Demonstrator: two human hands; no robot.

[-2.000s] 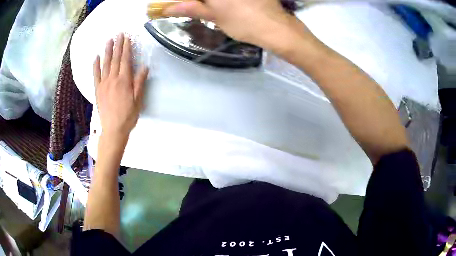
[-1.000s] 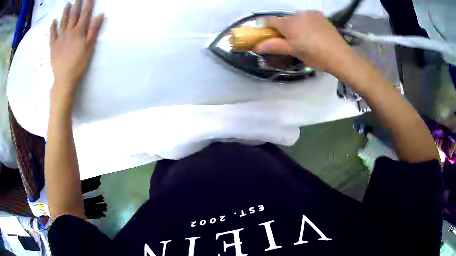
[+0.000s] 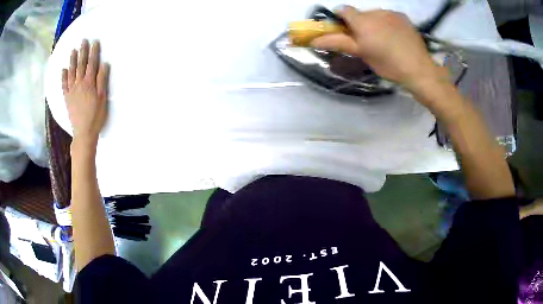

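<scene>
The steam iron [image 3: 333, 68] has a pointed metal soleplate and a yellow-brown handle; its tip points left. My right hand [image 3: 381, 47] is closed around the handle at the upper right of the table. The iron is slightly blurred, and I cannot tell if it touches the cloth. My left hand [image 3: 87, 98] lies flat with its fingers apart on the white cloth near the table's rounded left end. The white skirt [image 3: 256, 113] is spread over the table, with a fine line across it and its near edge hanging against my dark T-shirt.
A grey pad [image 3: 488, 101] lies at the table's right end, with dark thin bars by my right forearm. A white-wrapped hose [image 3: 488, 47] runs right from the iron. A brown woven basket [image 3: 58, 160] and white plastic bags [image 3: 24, 95] stand left. Black fringed strips hang below the near edge.
The iron first moved right across the cloth in my right hand, then slightly further right. My left hand moved left to the rounded end and stays flat. The view has shifted.
</scene>
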